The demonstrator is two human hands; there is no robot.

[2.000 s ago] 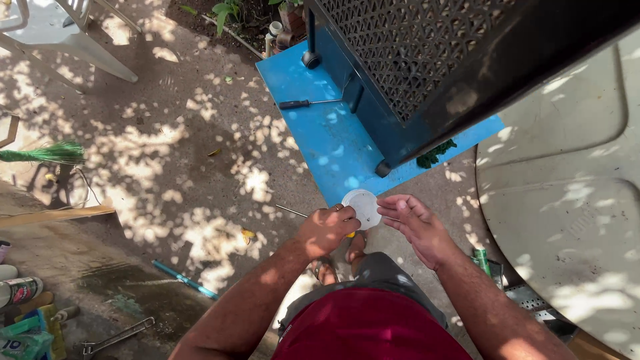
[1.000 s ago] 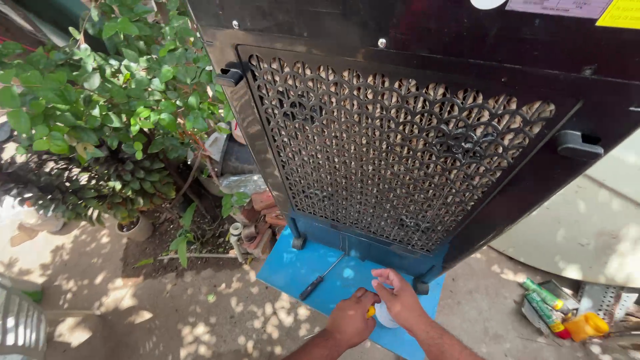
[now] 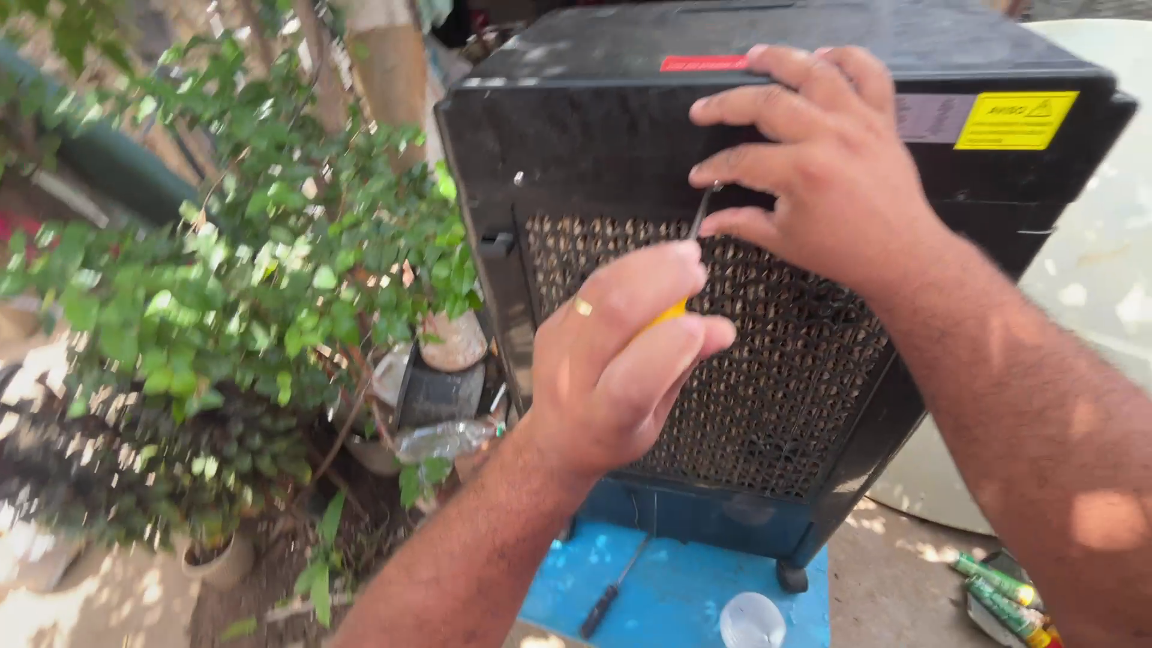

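Note:
A black evaporative air cooler (image 3: 594,135) with a patterned rear grille (image 3: 756,396) stands upright in front of me. My left hand (image 3: 621,351) grips a screwdriver with a yellow handle (image 3: 666,315); its metal shaft points up at a screw (image 3: 717,186) in the panel above the grille. My right hand (image 3: 810,162) is spread against the upper panel, its fingers around the shaft's tip; whether they touch the screw I cannot tell. Low down, a white plastic lid or dish (image 3: 752,621) and a dark-handled screwdriver (image 3: 601,610) lie on a blue board (image 3: 684,576).
A leafy bush (image 3: 225,297) and a plant pot (image 3: 220,562) are at the left, with a clear plastic bottle (image 3: 445,439) beside them. Green tubes or cans (image 3: 1003,598) lie on the ground at lower right, near a large pale round surface (image 3: 1093,270). A caster (image 3: 792,576) supports the cooler.
Both hands have risen from low by the blue board to the cooler's upper panel. The white dish, by my hands two seconds ago, now lies on the board. The view has tilted up.

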